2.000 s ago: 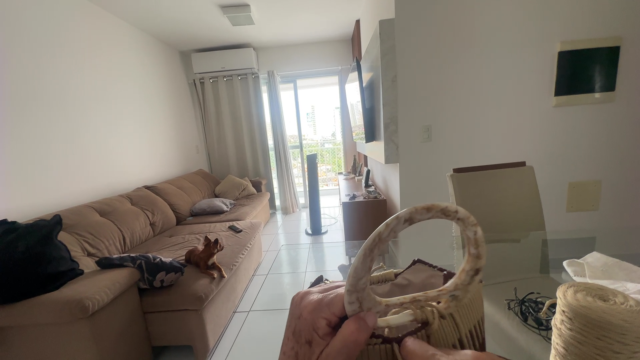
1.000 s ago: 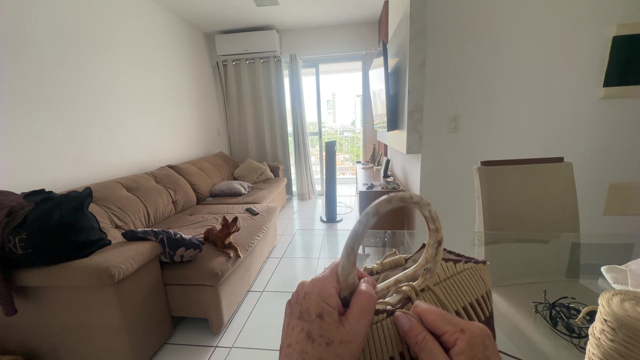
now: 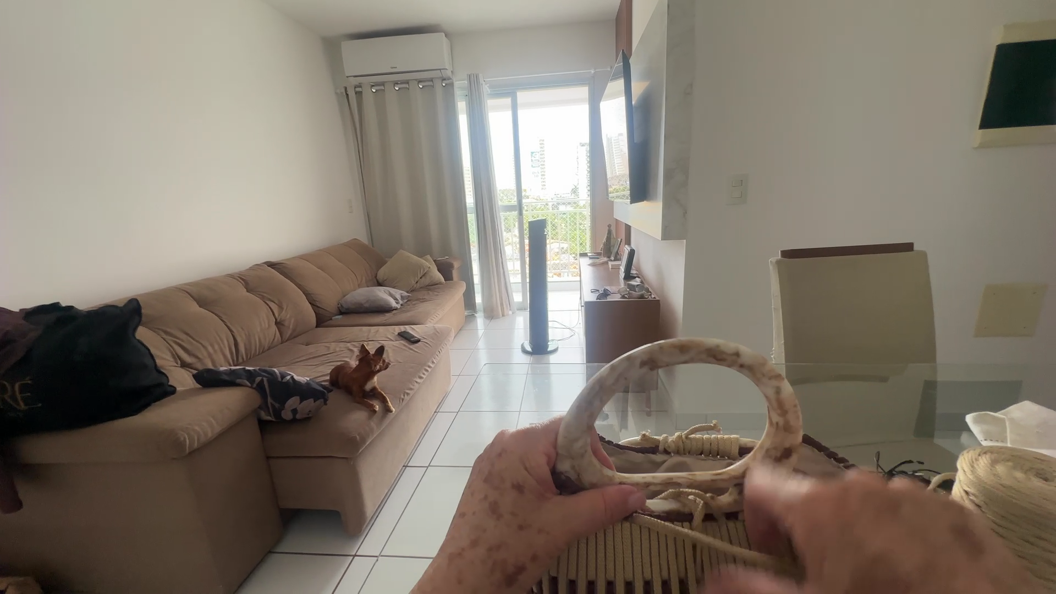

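Note:
My left hand (image 3: 528, 503) grips the lower left of a marbled cream-and-brown ring handle (image 3: 685, 351), its thumb pressed on the bar. The handle stands upright on a bag of beige cord (image 3: 652, 557) with dark trim and a light lining. Beige cord is wound round a second bar behind it, and a loose strand runs across the bag's front from near my left thumb. My right hand (image 3: 891, 528), blurred, is at the handle's lower right, by the strand; whether its fingers hold the cord cannot be seen.
A glass table (image 3: 874, 404) bears a large spool of beige cord (image 3: 1011, 503), thin dark cords (image 3: 903, 469) and a white cloth (image 3: 1015, 425). A chair (image 3: 854, 313) stands beyond. A small brown dog (image 3: 361, 378) lies on the sofa (image 3: 305, 346) at left.
The ring handle shows more face-on than one second ago. My right hand has come off the bag's front, up and to the right.

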